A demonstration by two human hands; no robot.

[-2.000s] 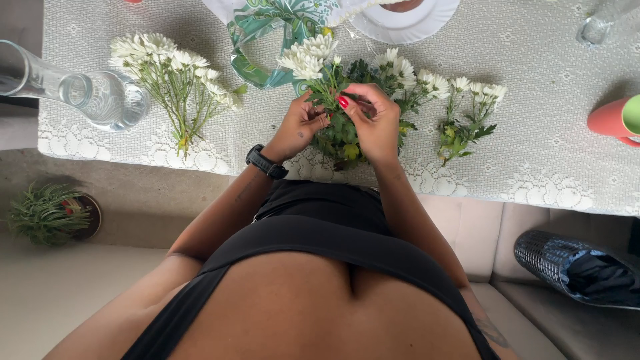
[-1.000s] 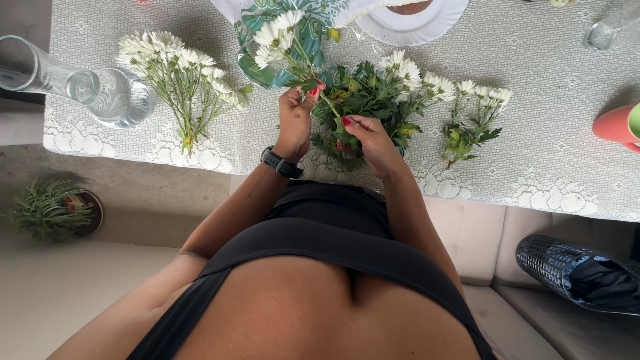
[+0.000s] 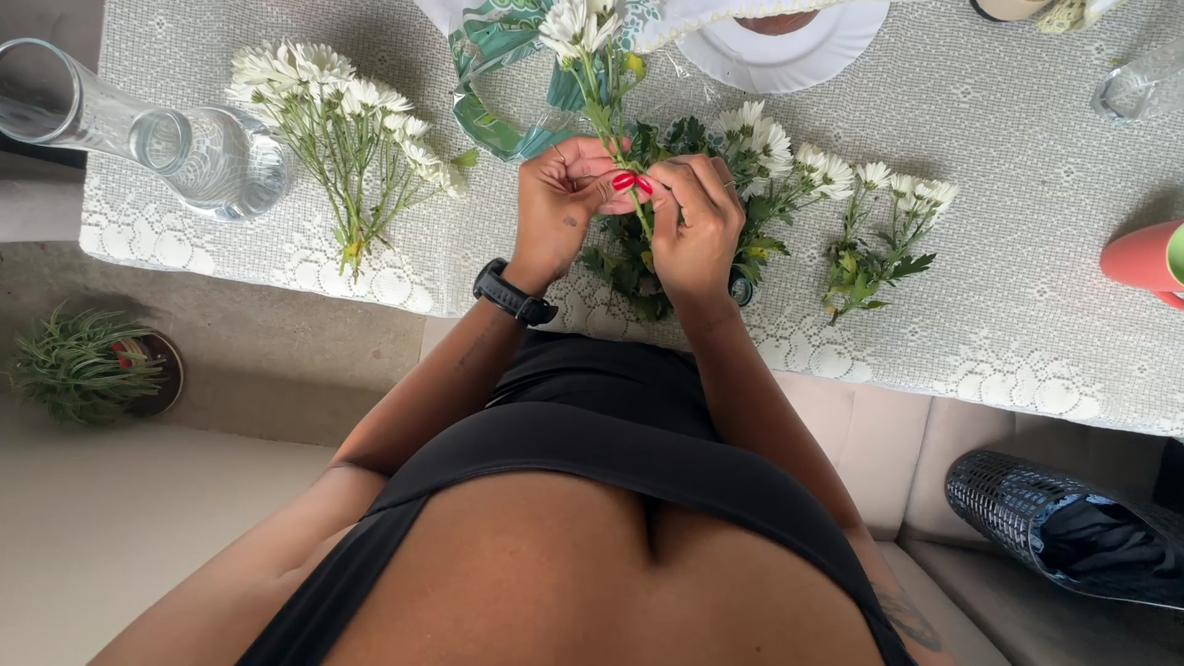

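My left hand (image 3: 564, 208) grips the green stem of a spray of white chrysanthemums (image 3: 581, 37), whose blooms point away from me. Just right of it, my right hand (image 3: 698, 217) pinches the same stem between thumb and finger; the two thumbs nearly meet. Below and behind the hands lies a heap of leafy green stems (image 3: 638, 268), with white blooms (image 3: 758, 139) at its right. A bunch of white chrysanthemums with mostly bare stems (image 3: 351, 185) lies to the left. A small leafy sprig with white flowers (image 3: 860, 268) lies to the right.
A glass carafe (image 3: 222, 166) stands at the table's left edge. Green patterned wrapping (image 3: 490, 120) and a white plate (image 3: 832, 55) lie beyond my hands. A pink and green cup (image 3: 1138, 259) and a clear glass (image 3: 1133, 92) are at right. The lace tablecloth (image 3: 999, 277) reaches the near edge.
Since a second ago, my hands have come closer together on the flower stem. One second ago my right hand was lower on it, apart from the left.
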